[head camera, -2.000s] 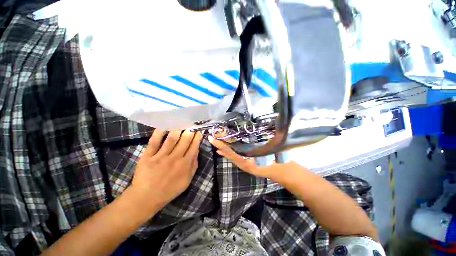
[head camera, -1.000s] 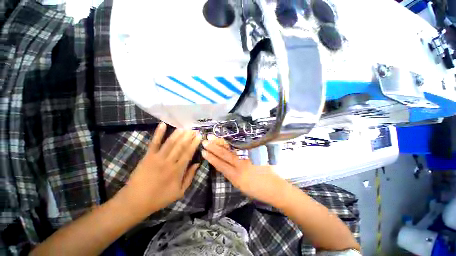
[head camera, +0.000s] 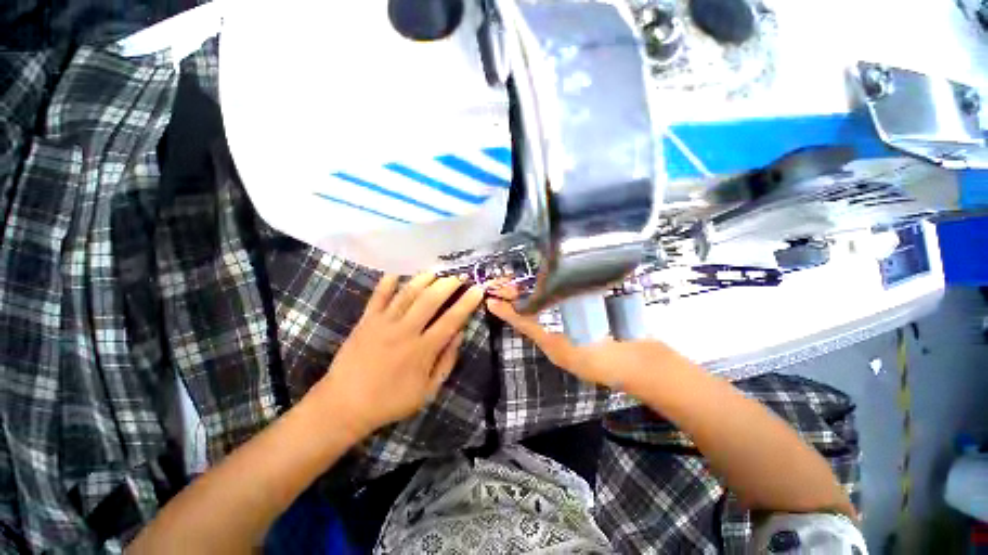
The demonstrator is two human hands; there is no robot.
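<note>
The plaid garment piece [head camera: 325, 314] lies on the machine bed and drapes toward my lap, with a dark trim strip [head camera: 495, 374] running down it. My left hand [head camera: 401, 352] lies flat on the plaid, fingers spread a little, fingertips at the needle area [head camera: 501, 271]. My right hand [head camera: 569, 349] is just right of the needle area, its fingertips on the cloth close to the left fingertips and partly hidden under the shiny metal guard [head camera: 601, 141]. The white sewing machine head [head camera: 358, 119] with blue stripes stands above. The exact needle point is too small to tell.
A heap of plaid pieces [head camera: 87, 249] lies left of the machine. Two grey cylinders [head camera: 607, 317] and black snips [head camera: 737, 275] are right of the needle. Another plaid bundle [head camera: 650, 488] hangs at the lower right. Patterned apron cloth [head camera: 488, 510] is at my lap.
The cloth left of my left hand has shifted and now slants, its dark strip running steeply downward. Both hands stay by the needle. The view has shifted, showing the snips and cylinders more clearly.
</note>
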